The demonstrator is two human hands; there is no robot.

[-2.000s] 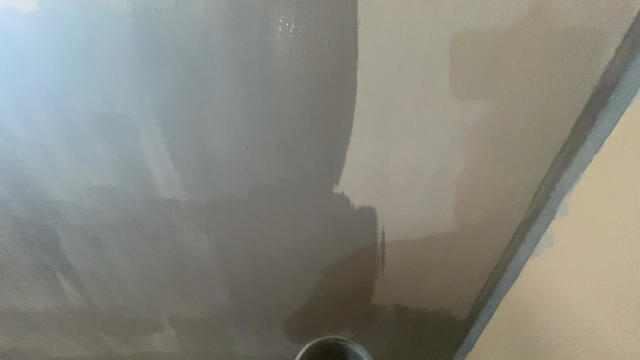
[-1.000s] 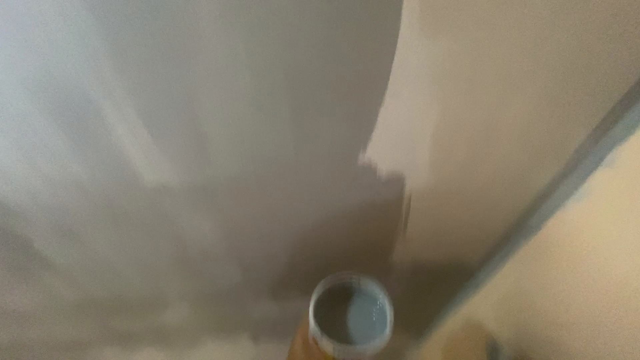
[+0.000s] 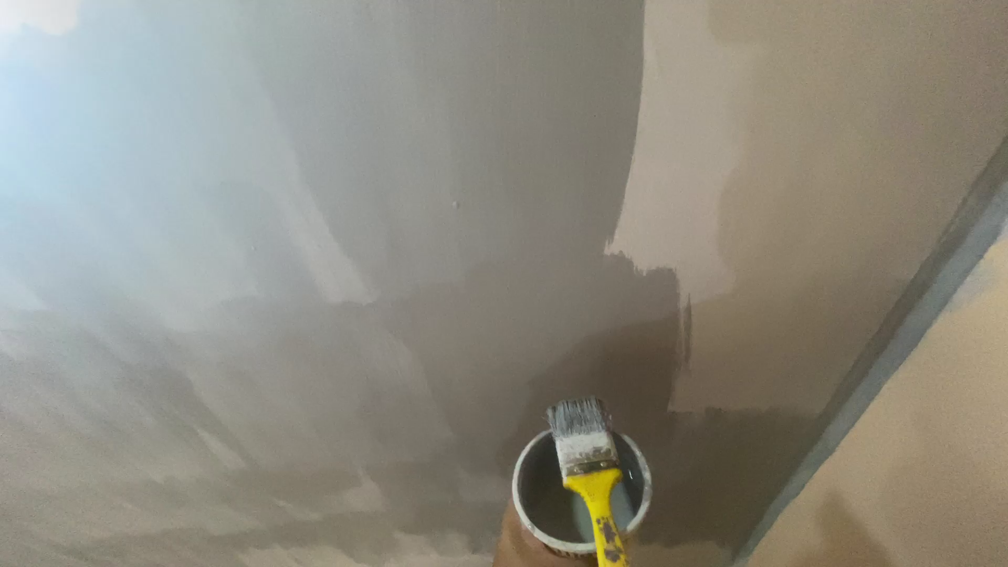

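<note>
My left hand (image 3: 517, 535) is wrapped around a round white-rimmed paint cup (image 3: 516, 492) at the bottom centre, only partly visible beside and below it. Grey paint is inside the cup. A paintbrush (image 3: 594, 484) with a yellow handle lies across the opening, its grey, paint-coated bristles reaching past the far rim. The handle's lower end runs out of the frame, and my right hand is out of view. Behind them, the painted surface (image 3: 504, 181) has broad grey strokes that end in a ragged edge against a paler beige area (image 3: 681, 181).
A dark grey band (image 3: 890, 346) runs diagonally down the right side. Beyond it is a yellowish-beige surface (image 3: 937, 441) with a soft shadow. Bright light falls on the upper left of the painted surface.
The cup has come further into view from the bottom edge, now with my hand beside it. The yellow-handled brush has appeared over the cup's opening.
</note>
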